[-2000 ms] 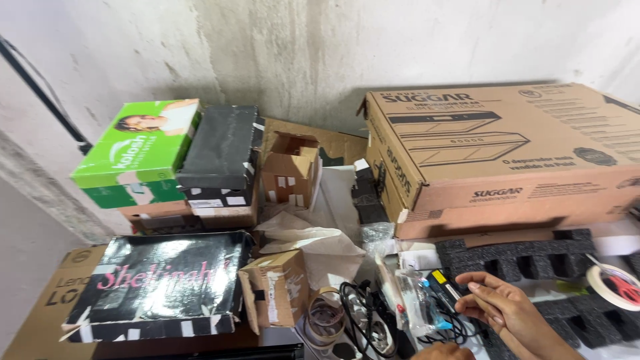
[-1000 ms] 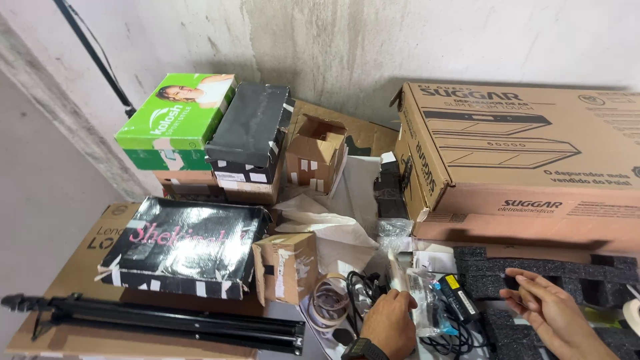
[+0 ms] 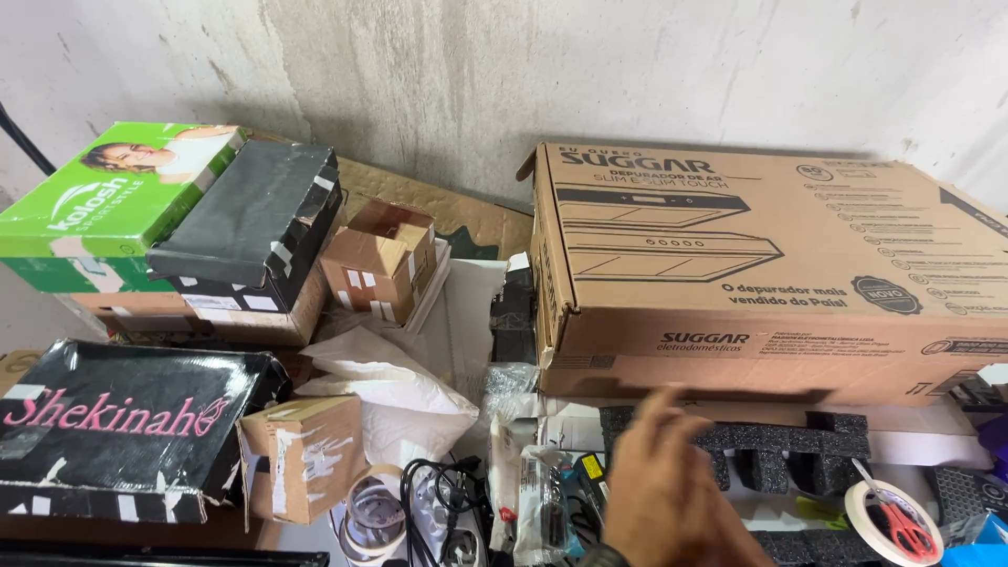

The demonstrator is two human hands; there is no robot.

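Observation:
My left hand [image 3: 650, 488], blurred and with a dark watch at the wrist, is raised at the lower middle, over the edge of the black foam packing [image 3: 764, 437]. Behind it and mostly hidden by it is my right hand [image 3: 728, 528]; the two hands overlap, and what either holds cannot be made out. Just left of them lies a black power adapter with a yellow label [image 3: 592, 472], beside clear plastic bags [image 3: 543, 496] with small parts. Red-handled scissors [image 3: 909, 535] rest at a roll of masking tape [image 3: 858, 504] on the right.
A large cardboard range hood box [image 3: 709, 315] stands behind the hands. Tape rolls [image 3: 374, 512] and black cables [image 3: 417, 480] lie left of the bags. Farther left are small cardboard boxes [image 3: 315, 461], a black shoebox [image 3: 252, 205], a green shoebox [image 3: 102, 197] and a flat black box [image 3: 142, 425].
My left hand has moved right, from over the cables and bags a second ago to in front of my right hand. The view has shifted and no longer shows most of the black tripod.

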